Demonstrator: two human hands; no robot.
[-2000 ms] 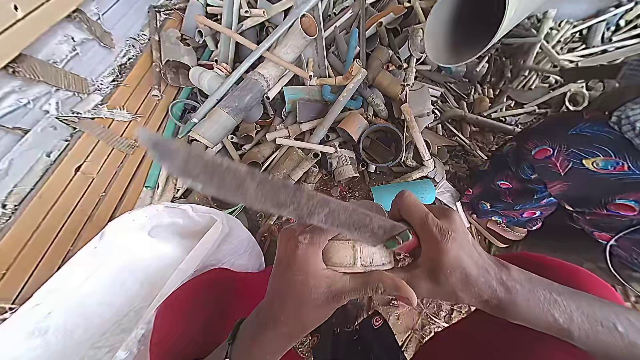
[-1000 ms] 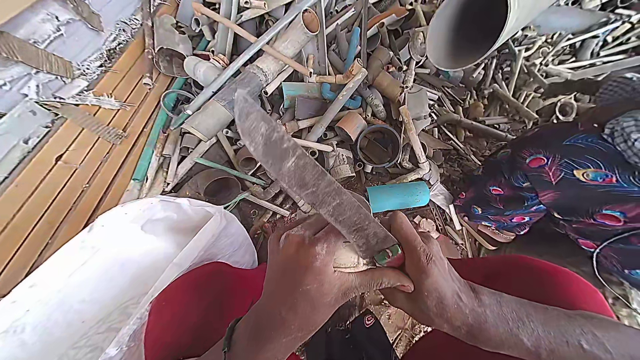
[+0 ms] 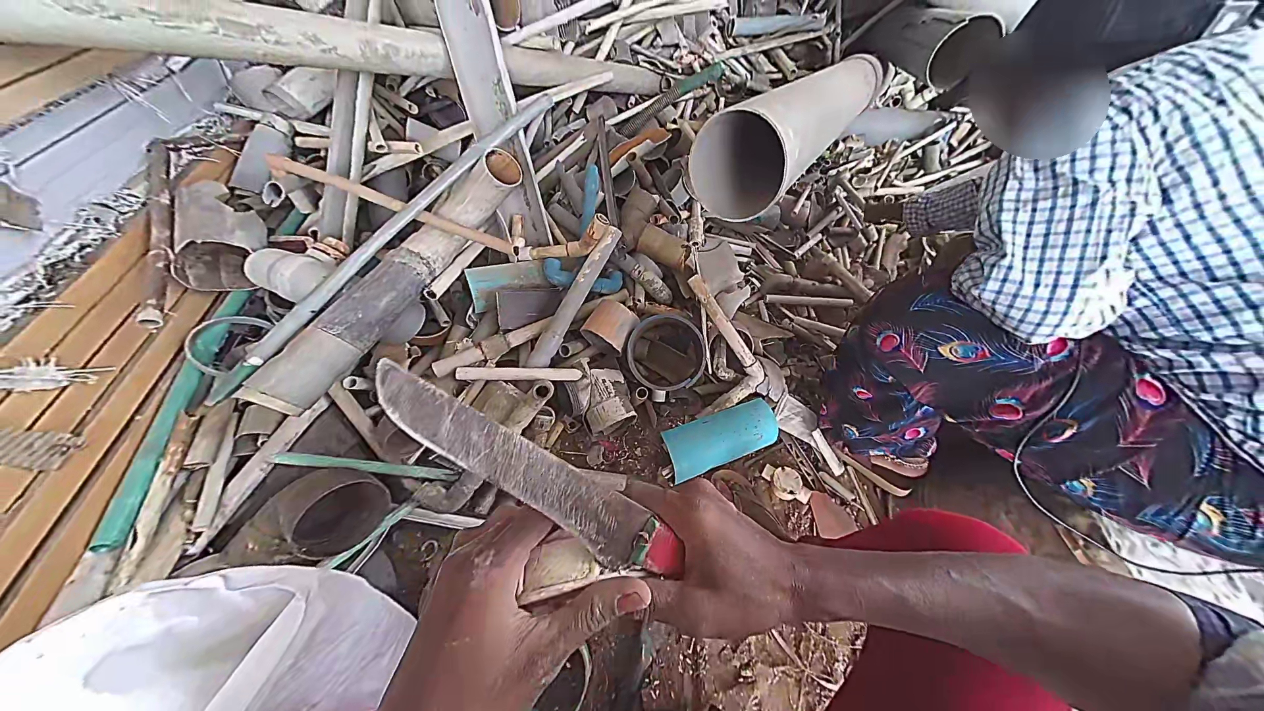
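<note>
My right hand is closed around the handle of a machete, a red and green part of which shows at the fist. The worn, wide blade points up and left across the front of a heap of plastic pipe pieces. My left hand grips a short, dirty off-white pipe piece, its thumb along the near side. The blade's base lies over or against that piece. Just beyond my right hand a curved turquoise pipe piece lies on the ground.
A person in a checked shirt sits at the right. Pipe scraps and a wide grey pipe cover the ground ahead. Brown slats lie at the left. Near my left side stands a white sack. A thin cable crosses the patterned cloth.
The machete blade has swung from a flatter slant to a steeper one since two seconds ago. Both hands stay together at the piece. The view has tilted up, bringing in the person at the right.
</note>
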